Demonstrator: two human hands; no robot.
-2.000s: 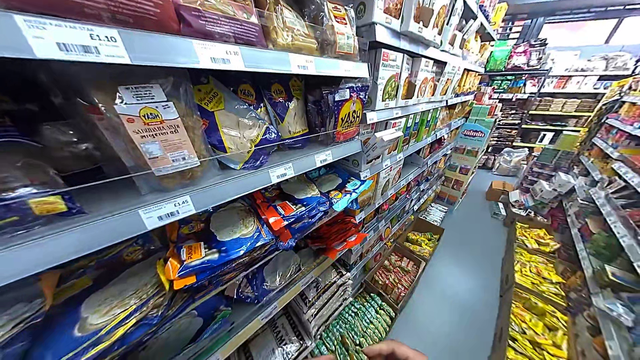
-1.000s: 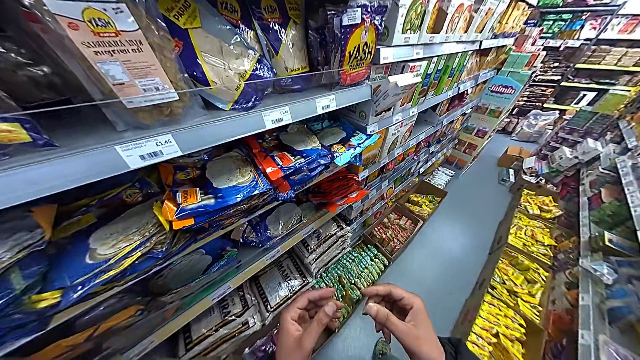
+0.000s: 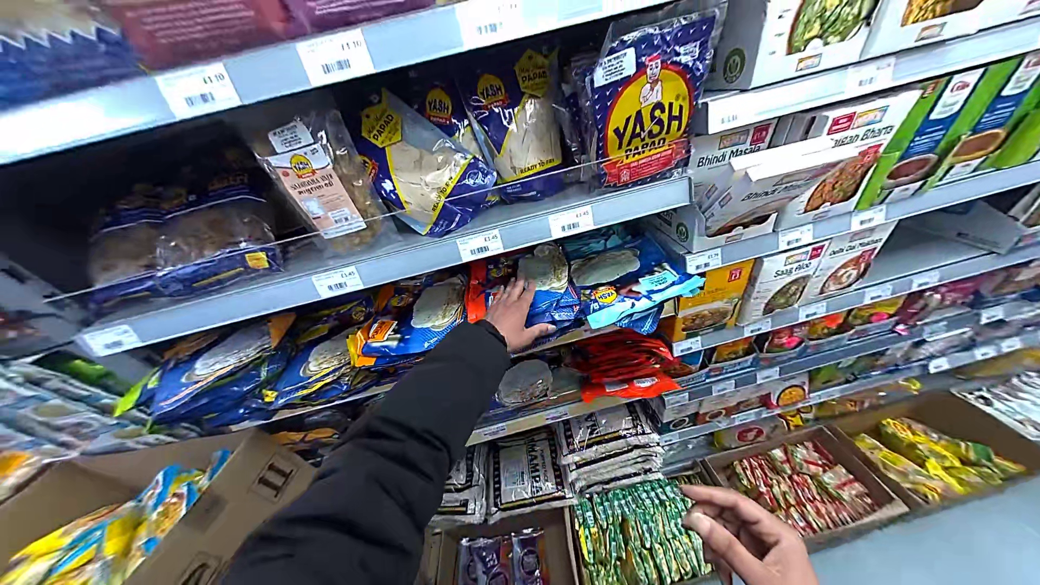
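My left hand (image 3: 513, 315) reaches out in a black sleeve and rests, fingers spread, on a blue and orange papad packet (image 3: 546, 284) on the middle shelf. Right of it lies a light-blue-edged packet (image 3: 621, 280); to its left is a blue packet with an orange and yellow edge (image 3: 414, 321). Red packets (image 3: 621, 361) are stacked on the shelf below. My right hand (image 3: 743, 532) is low at the right, above a box of green sachets (image 3: 638, 532), thumb and fingers apart with nothing seen between them.
A clear-fronted shelf edge (image 3: 479, 244) with upright papad packets (image 3: 650, 106) runs above my left hand. Ready-meal boxes (image 3: 845, 175) fill the shelves at the right. Below stand open cartons with red sachets (image 3: 804, 483) and yellow packets (image 3: 934, 459); another carton (image 3: 244, 487) is at the lower left.
My left hand, near my right hand in front of me one second ago, has reached out onto the packets on the middle shelf. The view has turned left toward the shelves.
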